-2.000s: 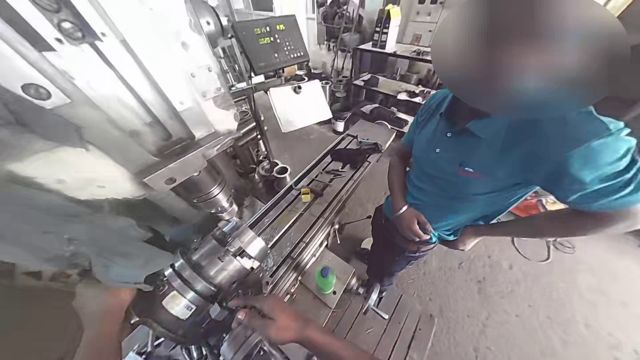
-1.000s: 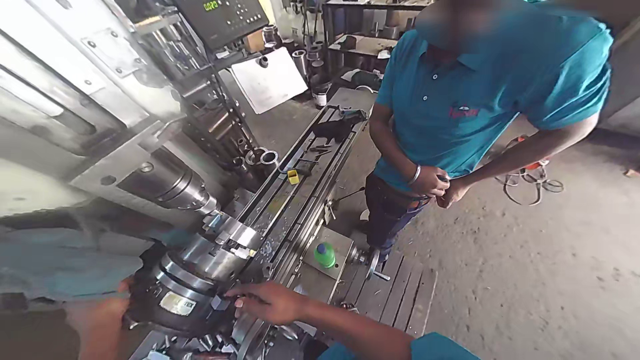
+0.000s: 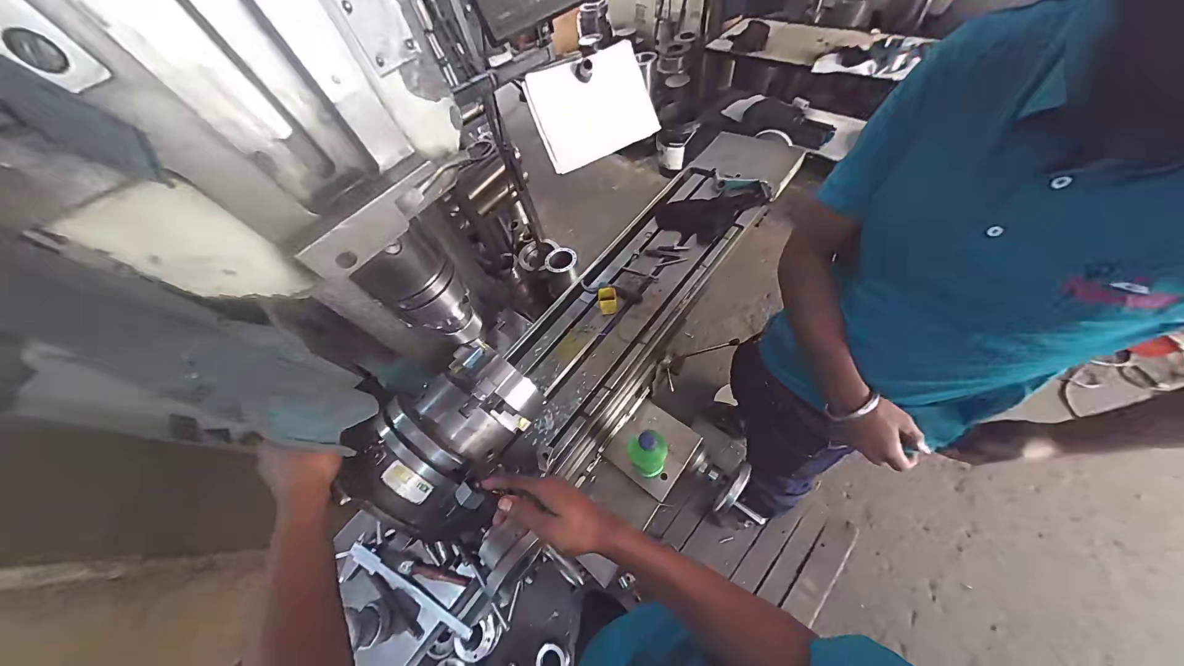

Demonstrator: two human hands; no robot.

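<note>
A dark dividing head (image 3: 393,495) with a steel three-jaw chuck (image 3: 476,402) is mounted on the milling machine's slotted table (image 3: 592,356). Above the chuck hangs the machine's spindle (image 3: 425,287), its tool end close to the jaws. My right hand (image 3: 550,513) is at the dividing head's near side, fingers bent around a thin dark part, perhaps a small lever or key. At the far left of the dividing head is my left hand (image 3: 305,462); its fingers are hidden behind the housing and a blurred patch.
A person (image 3: 980,231) in a teal shirt stands right of the table. A green bottle (image 3: 647,453) sits on a plate beside a handwheel (image 3: 735,495). On the table lie a yellow block (image 3: 607,301) and dark cloth (image 3: 703,217). Loose tools and steel rings (image 3: 476,638) lie below the dividing head.
The view has tilted down and moved closer. The other person's hands, together at the waist before, now appear farther apart. Both my hands remain at the dividing head.
</note>
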